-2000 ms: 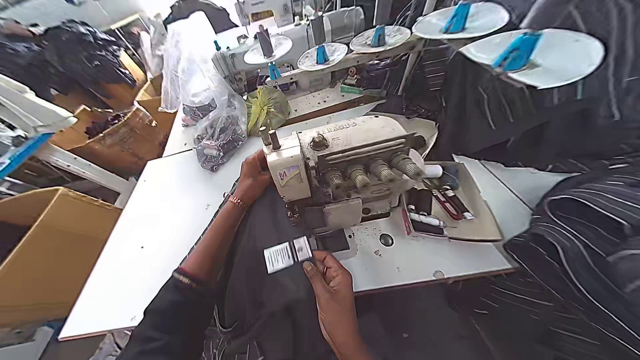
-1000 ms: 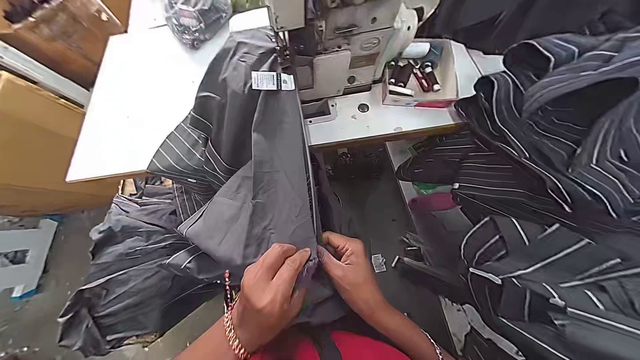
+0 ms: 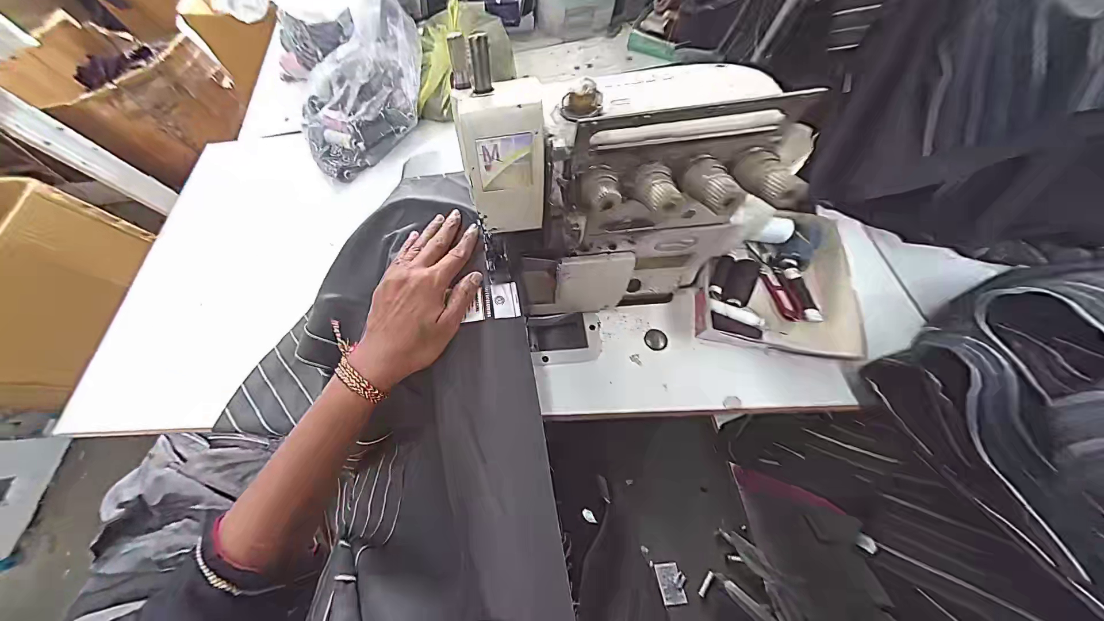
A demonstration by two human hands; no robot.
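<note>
My left hand (image 3: 423,306) lies flat on the dark grey fabric (image 3: 483,448), just left of the needle area of an overlock sewing machine (image 3: 673,164). Its fingers are slightly spread and point toward the machine head. A white label (image 3: 504,301) with writing lies on the fabric by the presser foot (image 3: 496,259), partly covered by my fingertips. The fabric runs from under the machine head down over the table edge, with white-striped cloth (image 3: 276,388) beside it on the left. My right hand is out of view.
An open box (image 3: 776,341) holding thread spools and red-handled snips stands right of the machine. Striped garments (image 3: 1018,371) are heaped at the right. Clear plastic bags (image 3: 358,108) sit behind on the white table (image 3: 198,285). Cardboard boxes (image 3: 69,293) stand at the left.
The label was lower on the fabric's upper part, away from the needle, and is now at the presser foot. My left hand has moved up from the fabric's lower edge; my right hand has left view.
</note>
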